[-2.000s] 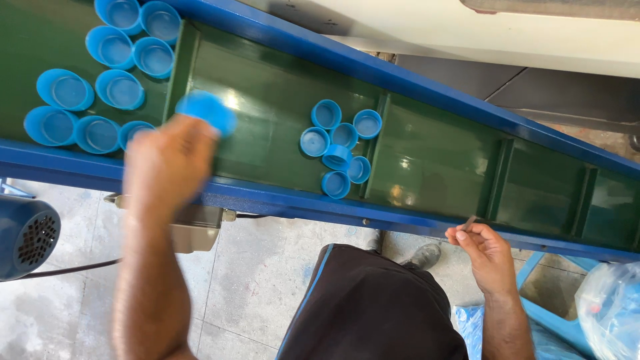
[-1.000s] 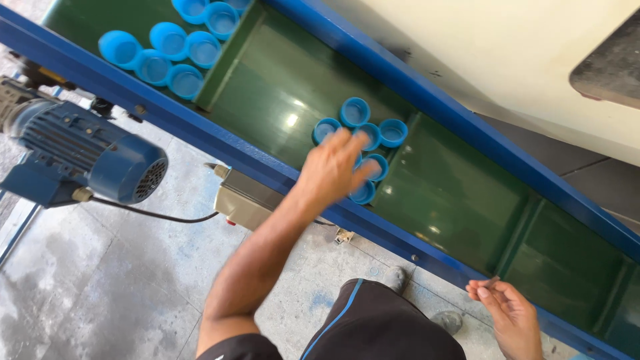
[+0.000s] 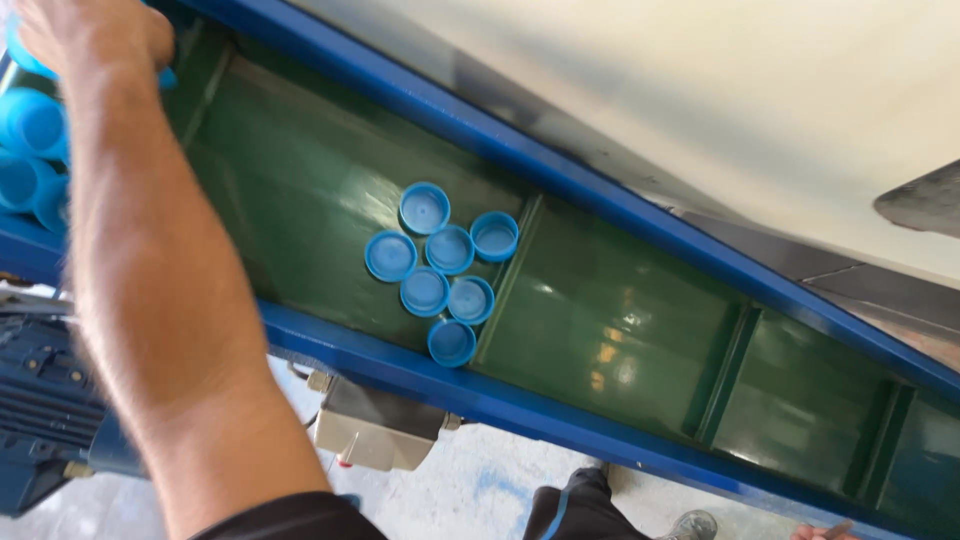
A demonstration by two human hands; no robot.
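Note:
Several blue plastic caps (image 3: 450,250) lie in a loose group on the green cleated conveyor belt (image 3: 300,202), against a cleat. More blue caps (image 3: 34,124) are crowded at the upper left, partly covered by my forearm. My left hand (image 3: 97,30) reaches over them at the top left corner; blue shows beside its fingers, but its grasp is hidden. At the bottom right edge, only the fingertips of my right hand (image 3: 814,531) show by the conveyor's frame, with a small thin brownish thing between them.
Blue side rails (image 3: 525,409) border the belt, and raised green cleats (image 3: 727,375) cross it. Below the near rail are a blue electric motor (image 3: 45,405) and a beige box (image 3: 375,435). A large cream machine panel (image 3: 675,90) stands beyond the far rail.
My left hand has moved from the cap group on the belt to the upper left, over the other caps. The view has shifted.

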